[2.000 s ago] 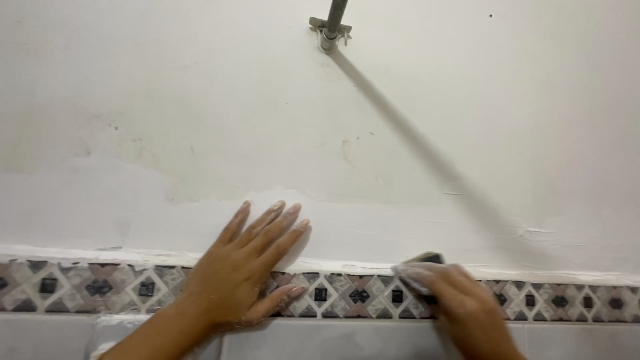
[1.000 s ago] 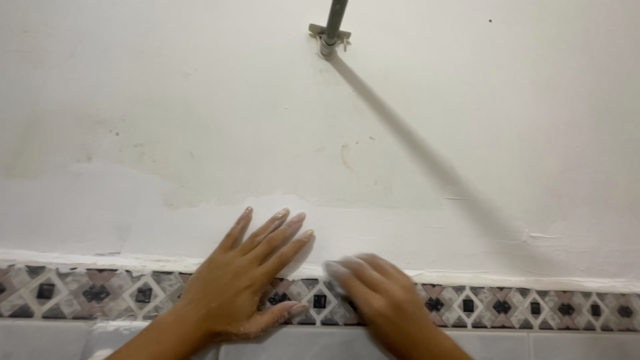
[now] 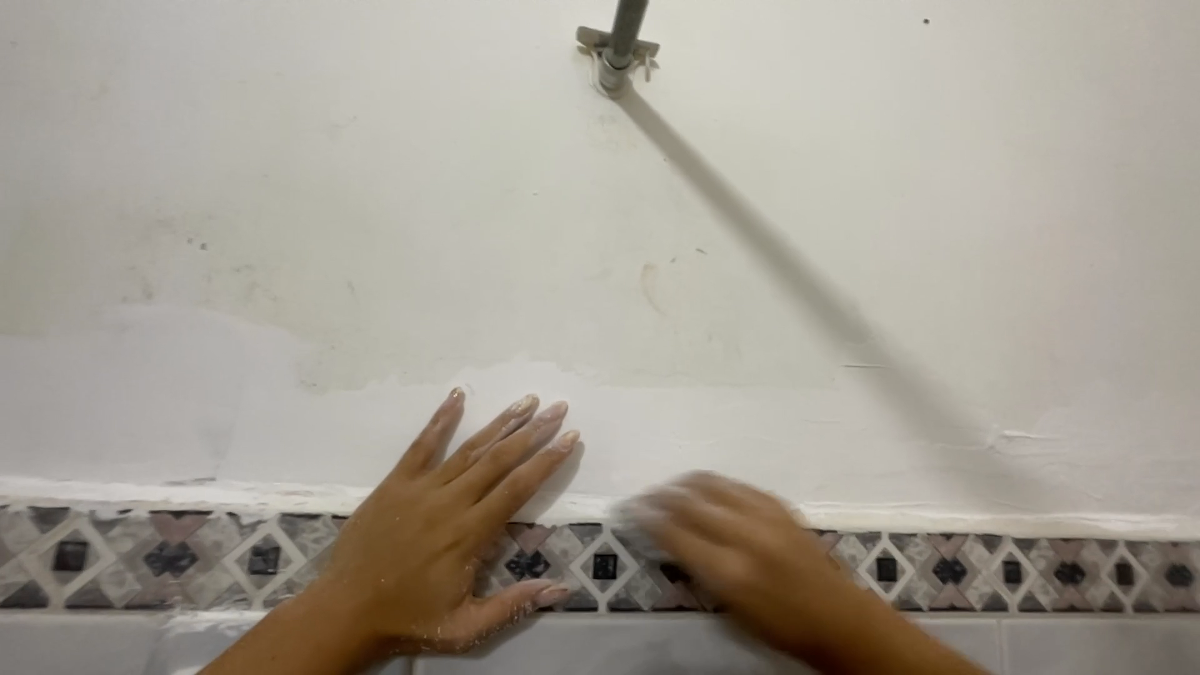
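My left hand [image 3: 441, 525] lies flat with spread fingers, its fingertips on the white-coated lower part of the wall [image 3: 712, 431] and its palm over the patterned border tiles [image 3: 272, 560]. White dust or filler marks its fingertips. To its right, my right hand [image 3: 731, 553] is blurred by motion, with bent fingers at the joint between wall and border tiles. Whatever lies under those fingers is hidden in this frame; two seconds ago a small dark-edged block showed in that hand. A rough white strip of filler [image 3: 900, 516] runs along the top of the border.
A metal rod on a wall bracket [image 3: 616, 61] stands out from the upper wall and casts a long diagonal shadow [image 3: 778, 253]. Plain pale tiles [image 3: 1087, 645] lie below the border. Raised flakes [image 3: 1027, 435] show on the wall at right.
From two seconds ago to one second ago my right hand moved left along the border, closer to my left hand. It now remains near there, blurred. My left hand keeps its flat, spread pose.
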